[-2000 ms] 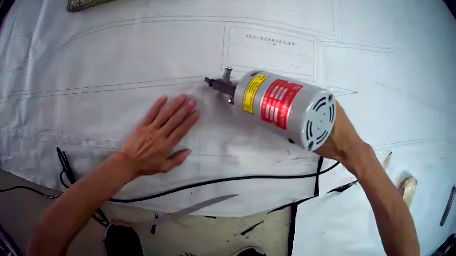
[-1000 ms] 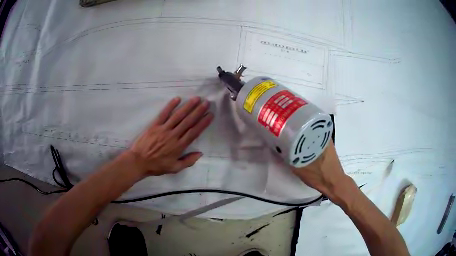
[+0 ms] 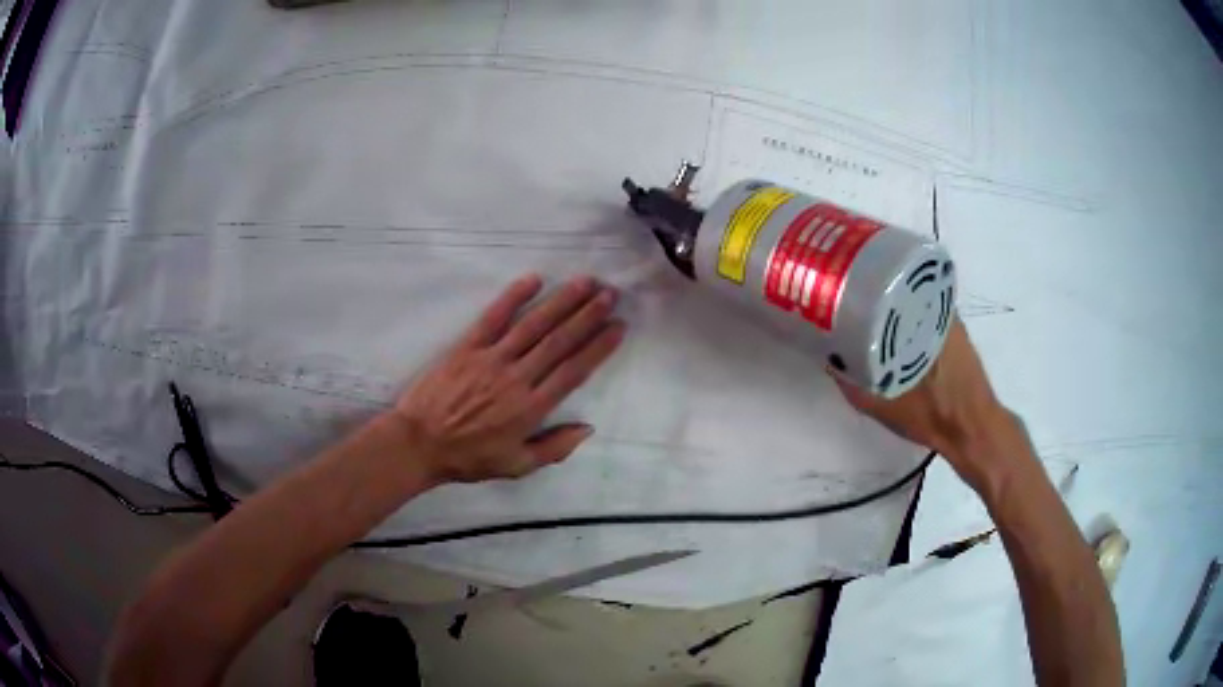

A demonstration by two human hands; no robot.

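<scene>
The cloth cutting machine [image 3: 832, 275], a grey-silver cylinder with yellow and red labels, stands over the white marker paper [image 3: 309, 309], its dark front part at the upper centre. My right hand [image 3: 925, 396] is on it from behind and below; the fingers are mostly hidden by the motor, and so is the handle. My left hand [image 3: 516, 383] lies flat on the paper, left of the machine, fingers apart and holding nothing. The blade and foot are hidden. Dark fabric shows at a cut edge right of the machine.
The black power cord [image 3: 644, 518] runs across the paper's near part, with a bundled part [image 3: 196, 443] at left. A curved grey-white paper strip [image 3: 590, 577], dark offcuts [image 3: 720, 638] and a dark shoe [image 3: 365, 647] are near. A tan block [image 3: 1111, 553] lies at right behind my forearm.
The machine first turned and drew nearer, then swung back; a cut edge now shows above and right of it. My left hand stays flat beside it. The whole view has shifted.
</scene>
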